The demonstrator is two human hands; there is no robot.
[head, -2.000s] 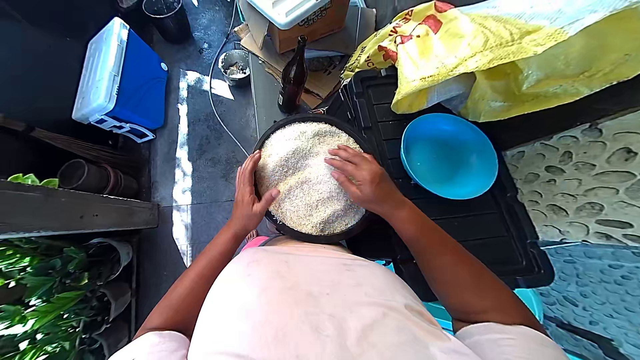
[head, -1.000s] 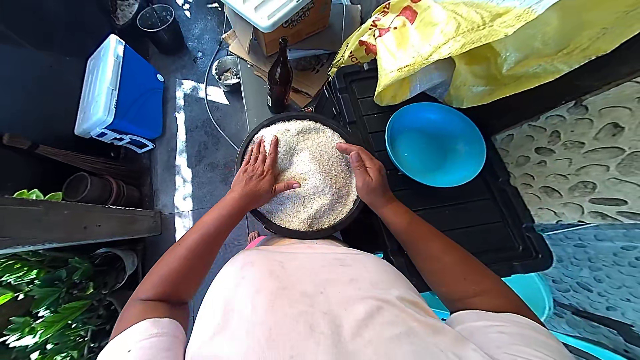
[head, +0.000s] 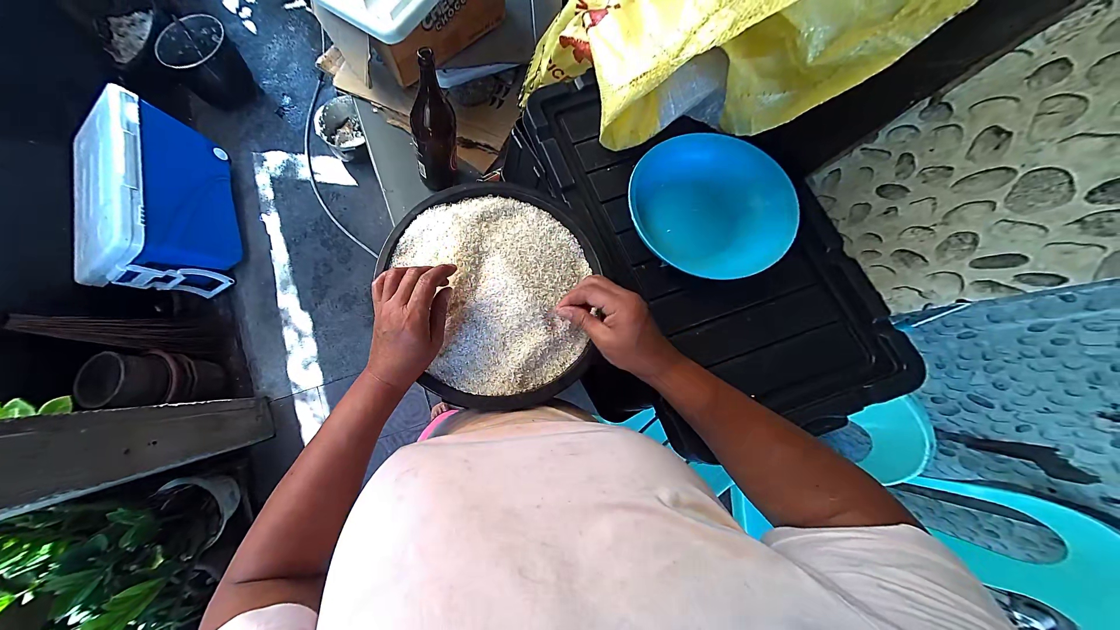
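A round black tub (head: 490,403) filled with pale grain, which looks like rice (head: 503,289), sits against my shirt front. Over the tub's left edge, my left hand (head: 411,319) rests at the grain with its fingers bent and the thumb apart; I see nothing held in it. At the right edge my right hand (head: 617,322) has thumb and forefinger pinched close together above the grain; whether a few grains are between them is too small to tell. To the right of the tub, a blue plastic bowl (head: 713,206) lies on a black ribbed storage box lid (head: 752,350).
Just behind the tub stands a brown glass bottle (head: 433,122), near cardboard boxes (head: 464,35). A yellow woven sack (head: 752,52) lies at the back right. On the left floor are a blue cooler (head: 179,192) and a black bucket (head: 206,61). Turquoise plastic chairs (head: 1050,534) are at lower right.
My left hand, spread flat over the grain a second ago, is now at the left edge with bent fingers. My right hand's thumb and forefinger have come together.
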